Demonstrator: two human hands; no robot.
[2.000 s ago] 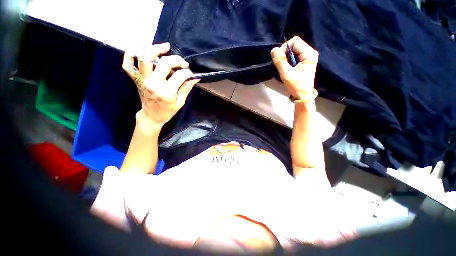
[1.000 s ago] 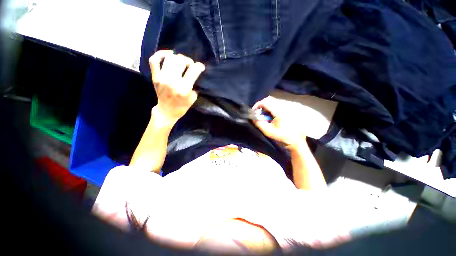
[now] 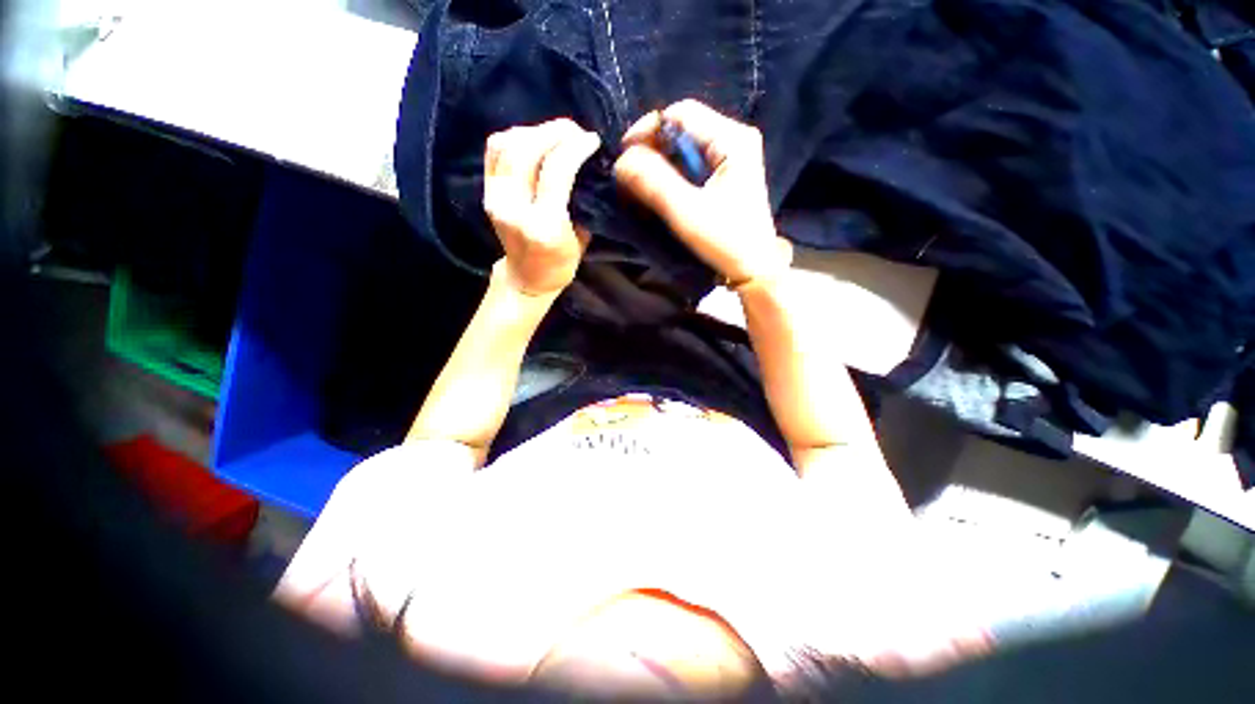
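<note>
A dark navy denim garment [image 3: 950, 151] with pale stitched seam lines lies across the table and hangs over its near edge. My left hand [image 3: 537, 200] pinches a fold of the denim near the seam. My right hand [image 3: 709, 186] is close beside it, almost touching, at the same fold. It holds small thread snips [image 3: 684, 151] with a blue grip. The snips' blades are hidden or too dark to tell. A dark strap-like edge of the garment loops down to the left of my left hand.
The white table [image 3: 248, 90] shows at the upper left. A blue bin [image 3: 275, 358], a green crate [image 3: 158, 337] and a red crate [image 3: 186, 488] are on the floor at left. Grey-blue cloth [image 3: 970, 392] hangs at the table edge at right.
My right hand has moved up and left with the snips, and my left hand slightly right, so they are now close together. The garment was turned from a long edge to a stitched panel.
</note>
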